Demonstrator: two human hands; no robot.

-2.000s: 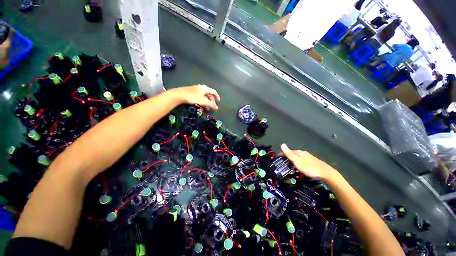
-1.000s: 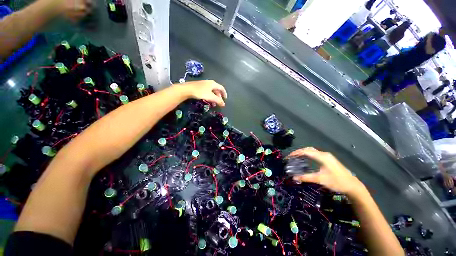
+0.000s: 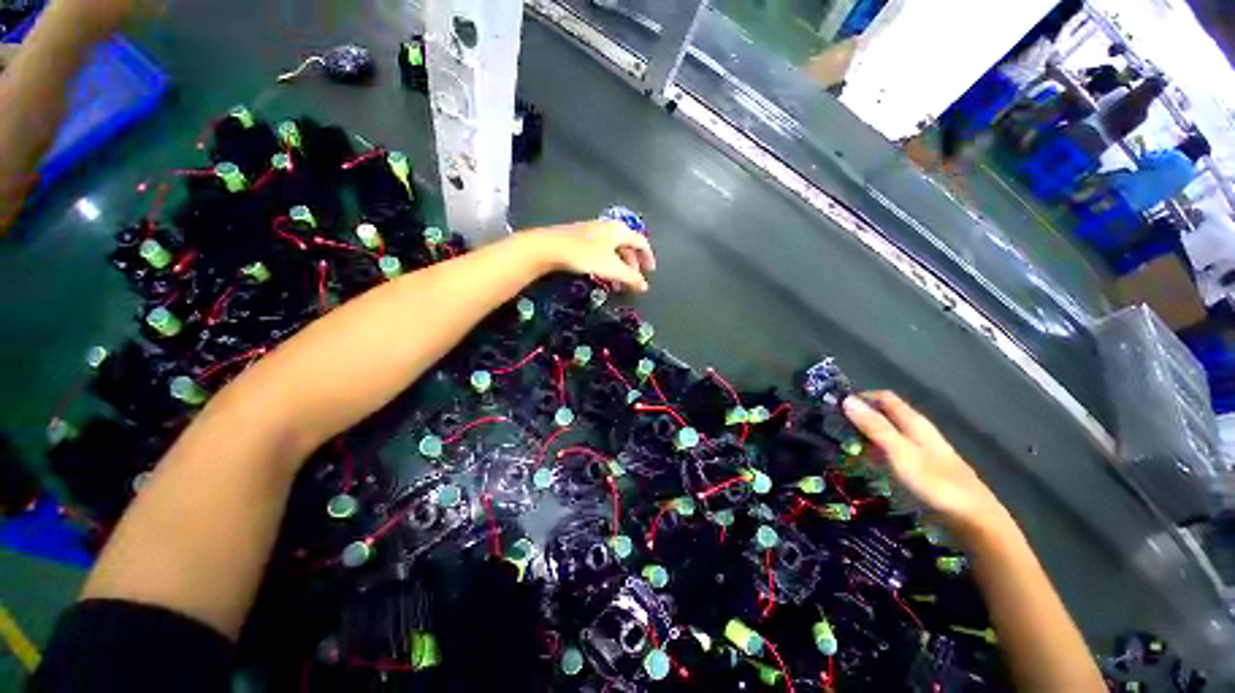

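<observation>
Black housings with pale green-ended parts and red lead wires lie in a large pile in front of me. My left hand is over the pile's far edge, fingers curled. A bluish round wired unit shows just behind it; whether the hand touches it is unclear. My right hand is at the pile's right edge, fingertips beside a round silvery unit and a dark housing next to it. I cannot tell whether it grips either. My palms' undersides are hidden.
A perforated white post stands beyond my left forearm. A blue tray and another person's arm are at upper left. A round unit with a pale wire lies left of the post. A metal rail crosses behind the belt.
The view has shifted, moving the pile right in the picture. Round units on the belt have moved right. The dark housing seen in my right hand one second ago no longer shows there.
</observation>
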